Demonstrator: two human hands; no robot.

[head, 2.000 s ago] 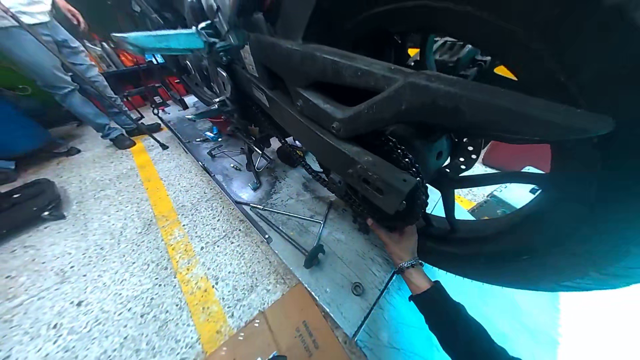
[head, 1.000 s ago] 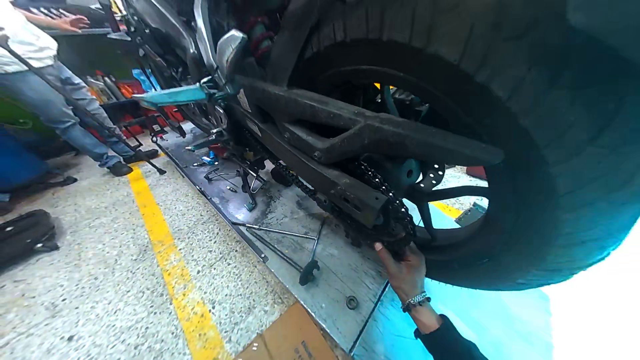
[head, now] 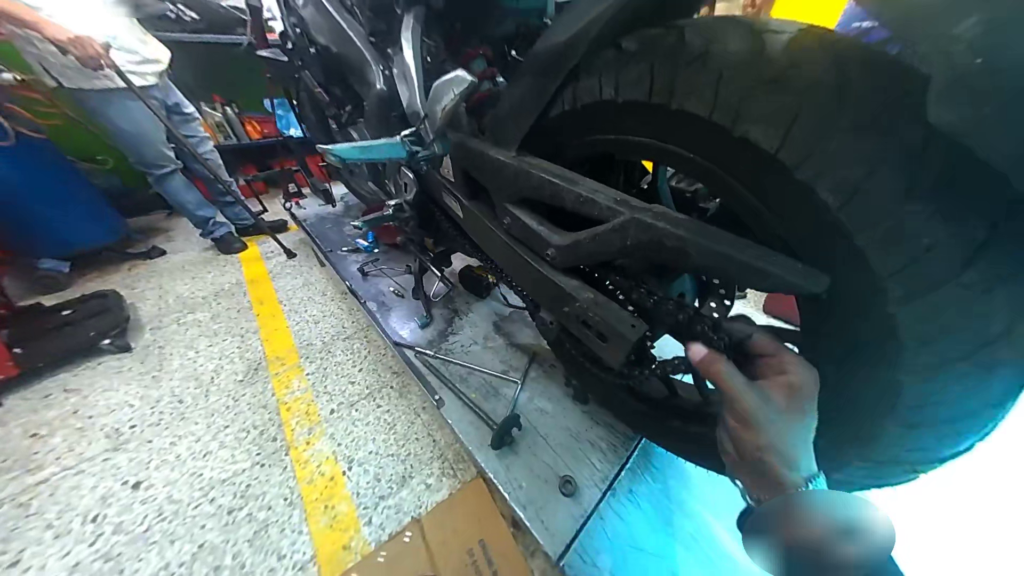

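My right hand [head: 764, 400] reaches in from the lower right, thumb and fingers closed around the drive chain [head: 680, 320] at the back of the rear sprocket. Next to it is the end of the black swingarm [head: 592, 316]. A chain guard [head: 664, 232] runs above the chain, and the large rear tyre [head: 896, 200] fills the right side. Where the fingers meet the chain, dark parts partly hide the grip. My left hand is out of the frame.
On the metal lift platform [head: 552, 448] lie a tubular metal stand [head: 472, 372], a small ring [head: 567, 485] and several tools. Flattened cardboard [head: 448, 536] is at the bottom edge. A person [head: 168, 136] holding a long bar stands at upper left, beyond the yellow floor line [head: 276, 344].
My right hand has moved up from the underside of the sprocket to its rear side. The view has shifted somewhat. The other person's hand has come down to the long bar.
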